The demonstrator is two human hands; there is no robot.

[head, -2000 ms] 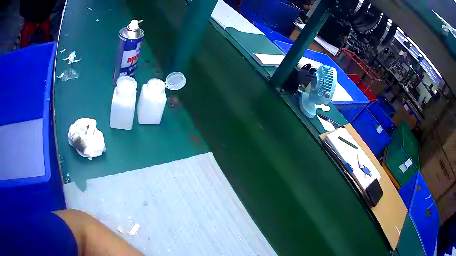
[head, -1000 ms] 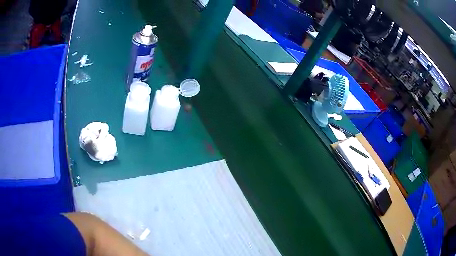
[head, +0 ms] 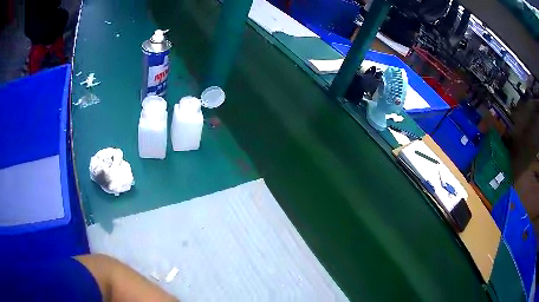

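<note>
A large flat white sheet (head: 218,242) with faint lines lies at the near end of the green bench. Small white scraps (head: 172,274) lie on it. A bare forearm in a blue sleeve crosses its lower left corner; the hand is cut off by the bottom edge. My other hand is not in the picture. A crumpled white rag (head: 111,171) sits beyond the sheet. Two white plastic bottles, a left one (head: 153,131) and a right one (head: 187,125) with its round lid open, stand side by side. A blue and white spray can (head: 155,68) stands behind them.
A deep blue tote (head: 35,240) with a white sheet inside is left of the bench. A dark green strip (head: 307,177) runs along the right. Beyond it are a teal fan (head: 389,97), a green upright (head: 361,50) and a notebook (head: 430,171) with pens and a dark case.
The view has shifted and tilted slightly. The forearm remains at the lower left over the sheet. The bottles, can and rag have not visibly moved on the bench.
</note>
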